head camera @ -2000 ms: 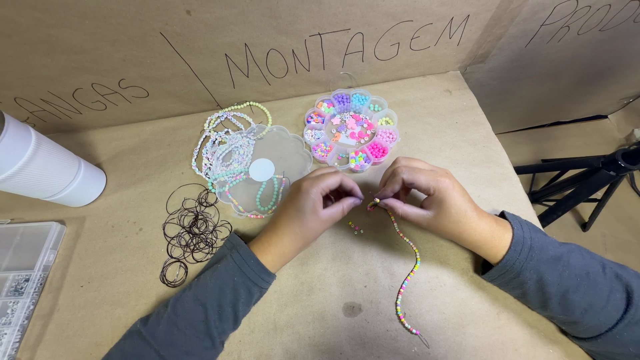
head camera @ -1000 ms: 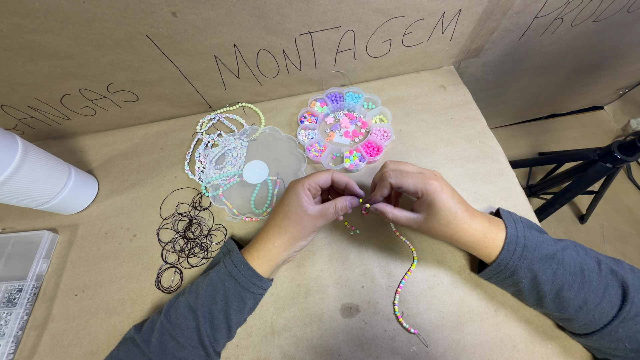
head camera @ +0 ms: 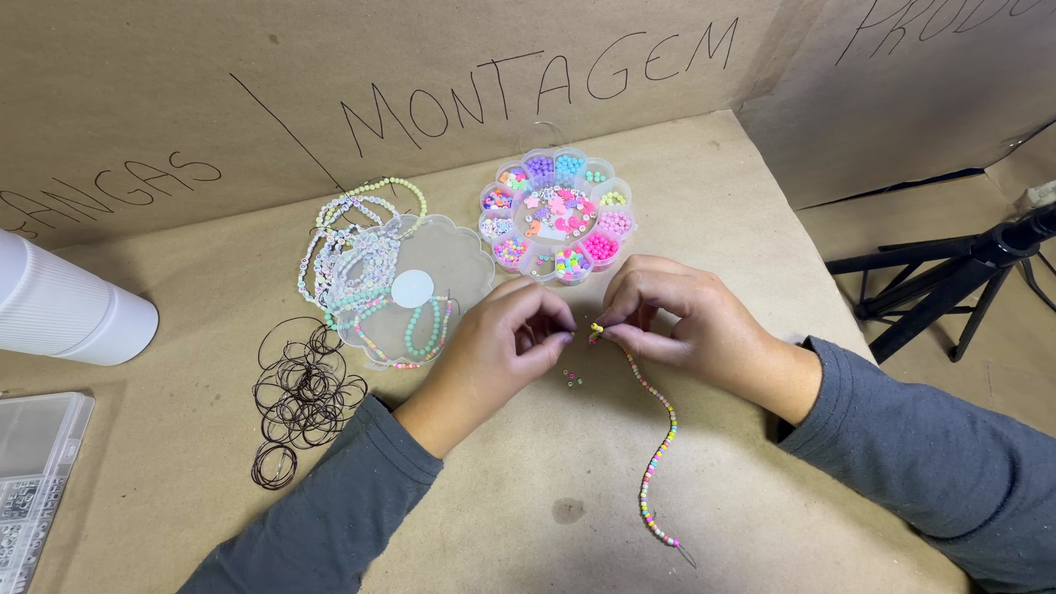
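My right hand pinches the upper end of a string of small multicoloured beads, with yellow beads at the fingertips. The strand curves down across the brown paper to a bare loop of cord. Just left of it, my left hand has thumb and index finger pinched together at a tiny bead or cord end, too small to tell which. A few loose beads lie on the paper below, between the hands. Beyond the hands stands a flower-shaped plastic bead box with coloured beads and charms in its compartments.
The box's clear scalloped lid lies at left, with finished bead strands on and beside it. Nearer is a tangle of dark cord loops. A white ribbed container and a clear compartment case sit far left; a black tripod stands right.
The hands were together at the strand's upper end one second ago; now a small gap parts their fingertips. The right hand still holds the strand.
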